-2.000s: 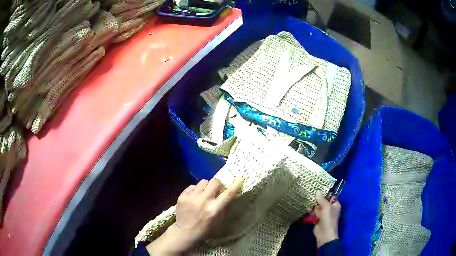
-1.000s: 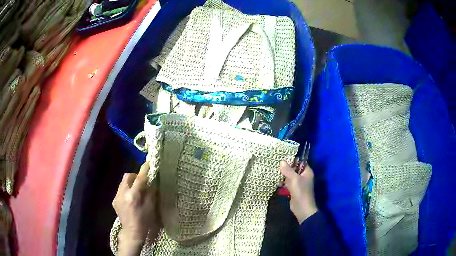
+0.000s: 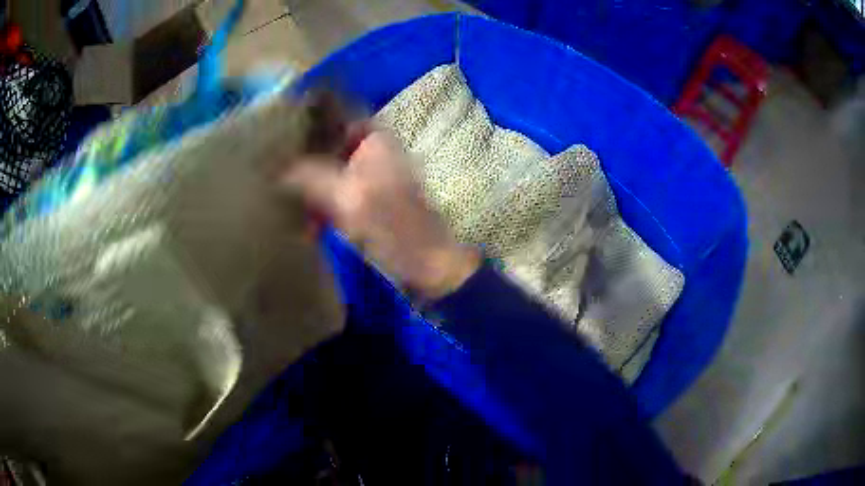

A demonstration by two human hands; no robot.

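The cream woven tote bag (image 3: pixel 161 247) fills the left side of the view, blurred, with its blue and yellow-green lining (image 3: pixel 123 142) showing along the upper rim. A cream handle (image 3: pixel 223 365) loops on its side. My right hand (image 3: pixel 384 204) is blurred and grips the bag's upper right edge. Bits of red show at the fingers; blades cannot be made out. My left hand is not in view.
A large blue bin (image 3: pixel 702 214) stands under and beyond my right arm, holding stacked cream bags (image 3: pixel 512 180). A red plastic frame-like object (image 3: pixel 726 90) is at the upper right. Cardboard boxes (image 3: pixel 104 74) and a dark mesh thing (image 3: pixel 33 119) are at the upper left.
The view has swung right, so the red table and first bin are gone. The bag has been lifted and moved left in the view, its lining now showing. My left hand has left the view.
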